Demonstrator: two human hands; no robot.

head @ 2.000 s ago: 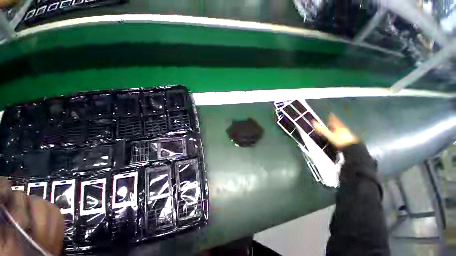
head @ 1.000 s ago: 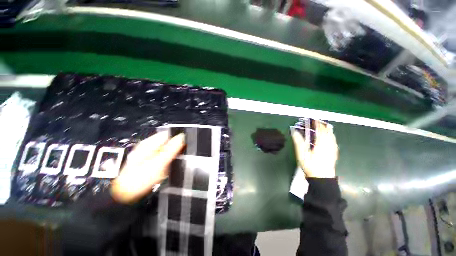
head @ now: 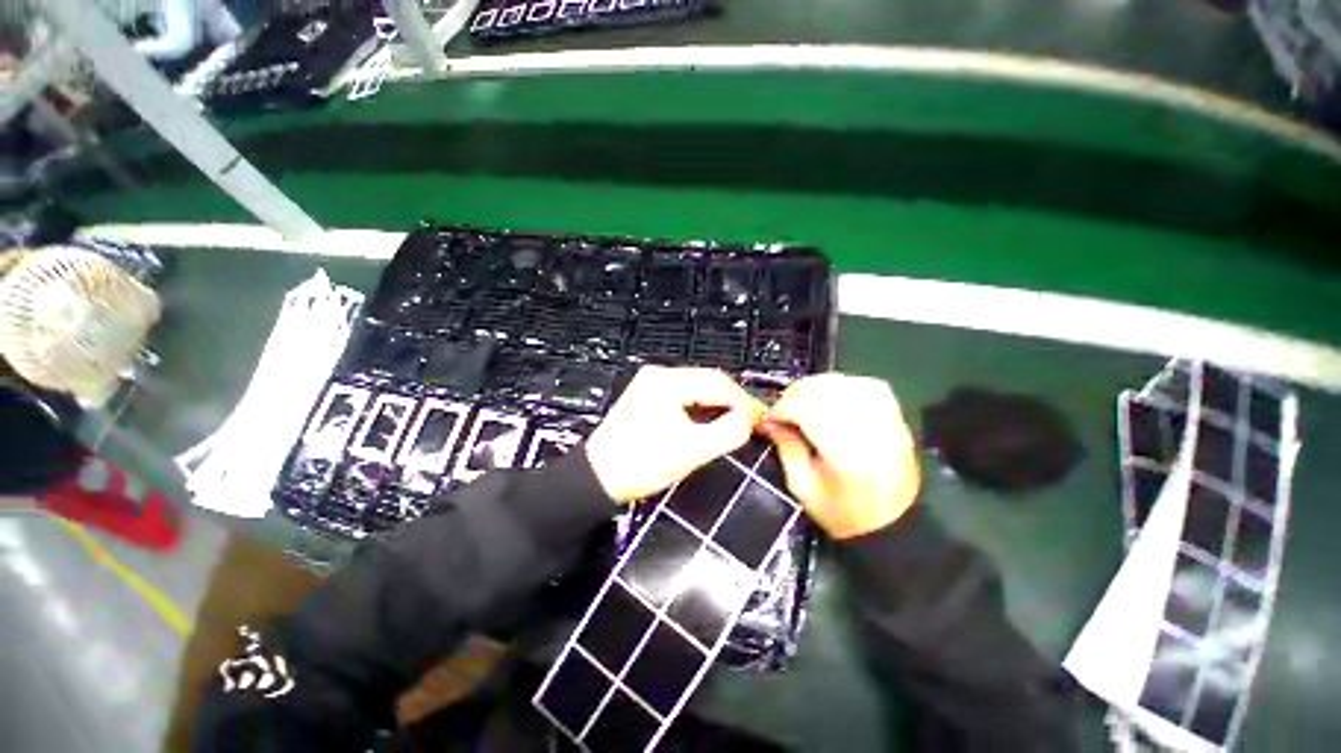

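Note:
My left hand (head: 669, 430) and my right hand (head: 846, 453) meet over the right half of the black blister tray (head: 566, 316). Their fingertips pinch the top end of an adhesive sheet (head: 662, 603), a strip of black rectangles in a white grid. The sheet hangs down and to the left over the tray's front edge, with glare on its middle. Several parts with white outlines (head: 431, 437) lie in the tray's front left pockets. The fingertips hide the exact grip on the sheet.
White waste backing strips (head: 280, 390) lie left of the tray, with a pale round fan (head: 74, 321) beyond. A black pile (head: 1003, 439) lies right of the tray. A fanned sheet stack (head: 1213, 552) is at far right. The green conveyor (head: 941, 221) runs behind its white rail.
My right hand has left the sheet stack and joined my left hand at the top of the sheet. The sheet now slants down-left. The view has shifted left, showing the fan and waste strips.

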